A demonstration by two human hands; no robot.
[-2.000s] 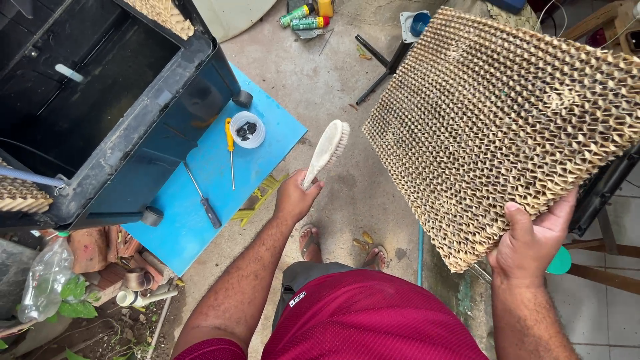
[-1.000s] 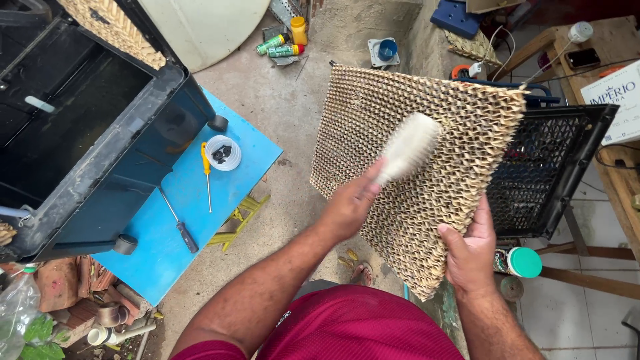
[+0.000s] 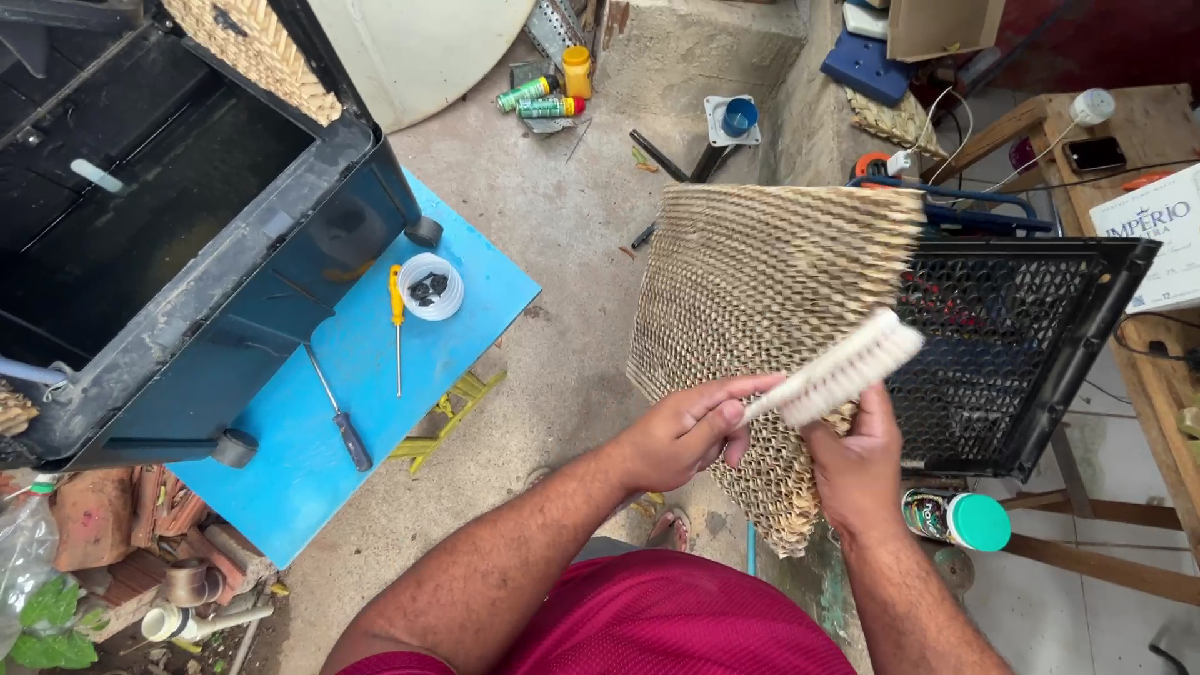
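My left hand grips the handle of a white bristle brush, which crosses in front of a honeycomb evaporative cooling pad. The brush head, bristles showing, is near my right hand. The tan, corrugated pad is tilted, and my right hand holds it by its lower right edge. Part of that hand is behind the brush. Whether the bristles touch the pad cannot be told.
At left a black plastic cooler housing rests on a blue board with two screwdrivers and a tub of small black parts. Right are a black grille frame, a green-lidded jar and a wooden table.
My left hand has brought the brush rightward from beside the pad, across its face, to near my right hand. The pad has turned to a steeper angle, still in my right hand.
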